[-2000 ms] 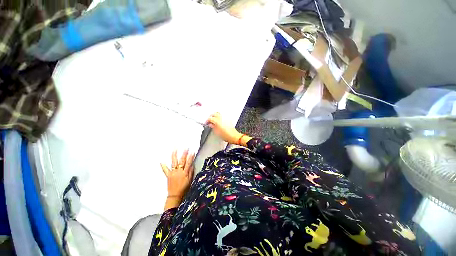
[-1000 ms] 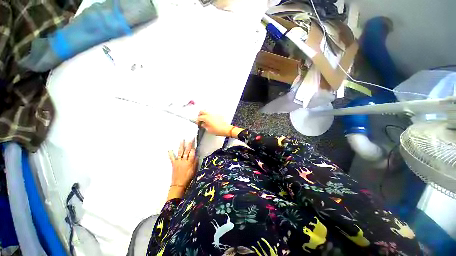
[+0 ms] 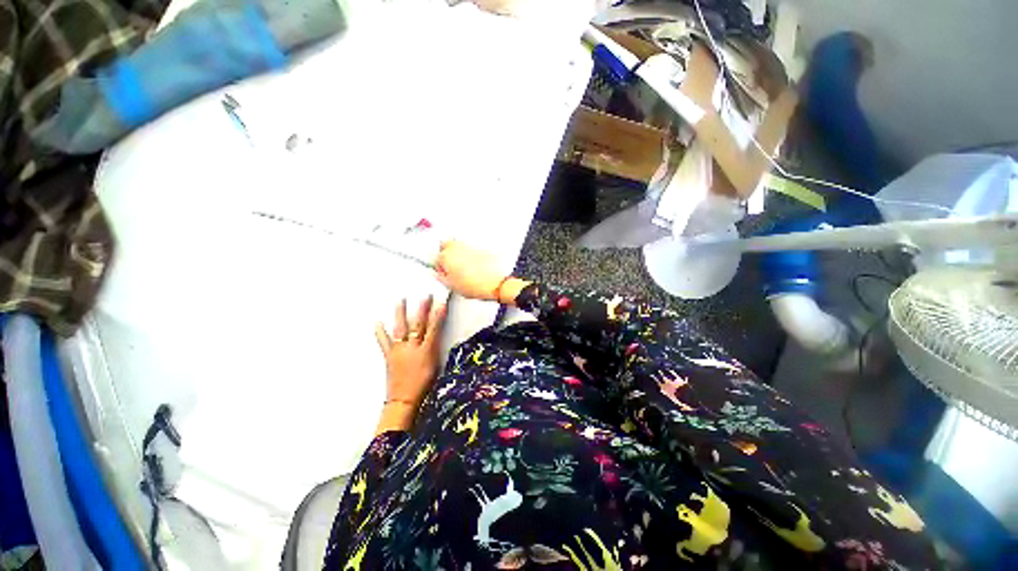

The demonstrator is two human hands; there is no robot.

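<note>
A large white sheet or cloth (image 3: 279, 323) lies over the table, overexposed, so its layers are hard to tell apart. A thin dark line (image 3: 335, 233) crosses it and ends at my right hand (image 3: 467, 271). The fingers of my right hand are curled at the table's near edge; what they grip is hidden. My left hand (image 3: 411, 355) lies flat, palm down, with fingers spread on the white surface, below my right hand. A small red thing (image 3: 422, 225) lies just above the line.
A grey-and-blue rolled piece (image 3: 195, 67) and brown plaid cloth (image 3: 50, 251) lie at the far left. A small pen or snips (image 3: 234, 112) lies near them. A dark cord (image 3: 159, 446) is at lower left. Scraps (image 3: 726, 123) and a white fan (image 3: 960, 335) stand at right.
The view has shifted slightly. My left hand has moved a little up the sheet, closer to my right hand. My right hand stays at the end of the line.
</note>
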